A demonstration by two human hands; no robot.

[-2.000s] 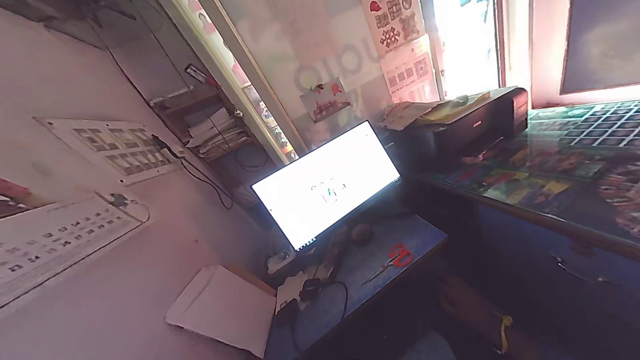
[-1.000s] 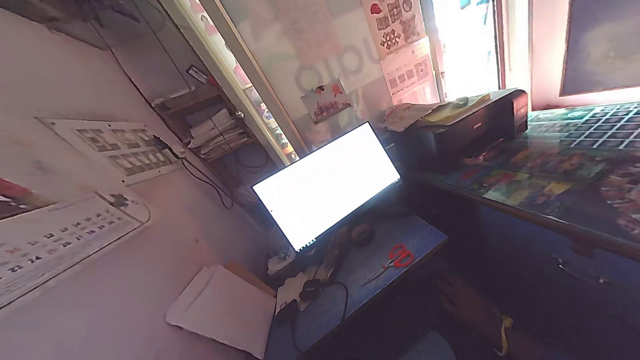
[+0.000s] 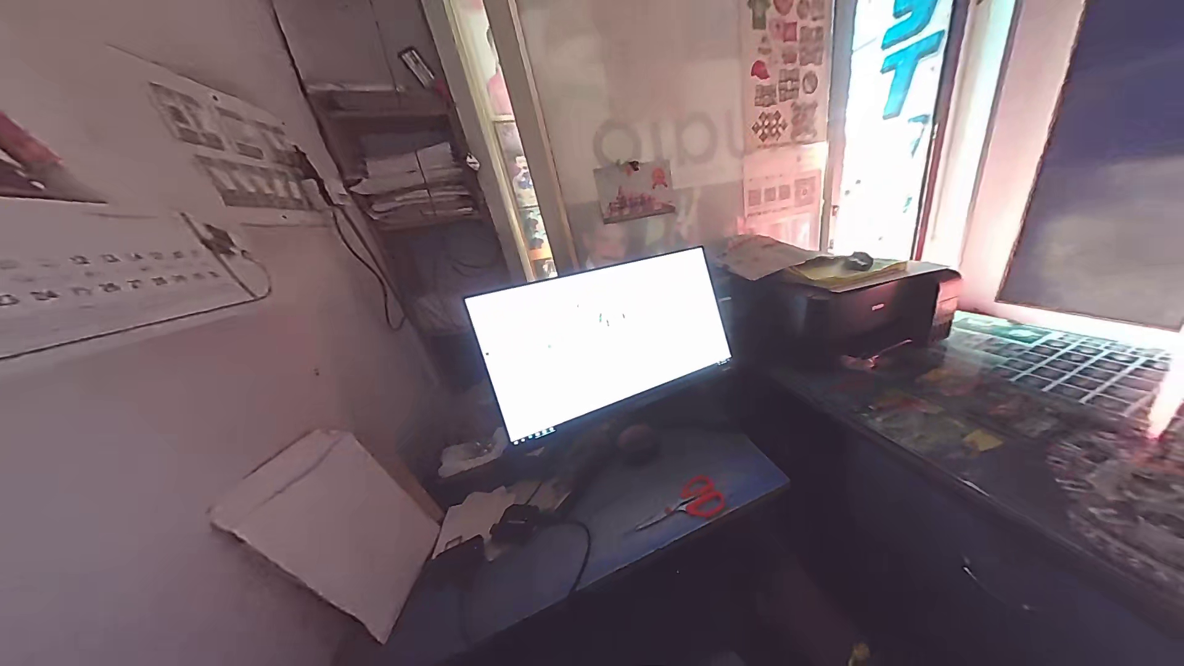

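Dimly seen in the shadow below the desk's right side is my right hand (image 3: 795,592), with a yellow band (image 3: 860,653) near the wrist at the bottom edge. Its fingers are too dark to make out, and whether it holds anything cannot be told. My left hand is out of view. Above and to the left of the right hand, red-handled scissors (image 3: 700,499) lie on the blue desk (image 3: 638,546). A lit monitor (image 3: 601,342) with a mostly white screen stands behind them. Between the two sits a dark rounded object (image 3: 636,442).
A black cable (image 3: 585,546), dark adapters (image 3: 514,524) and papers (image 3: 476,513) lie on the desk's left part. A pale flat panel (image 3: 324,518) leans by the left wall. To the right, a black printer (image 3: 865,314) bearing papers stands on a glass-topped counter (image 3: 934,407).
The view has turned and levelled somewhat. My right hand and its yellow band now sit lower in the view, and small marks show on the screen, which was blank one second ago.
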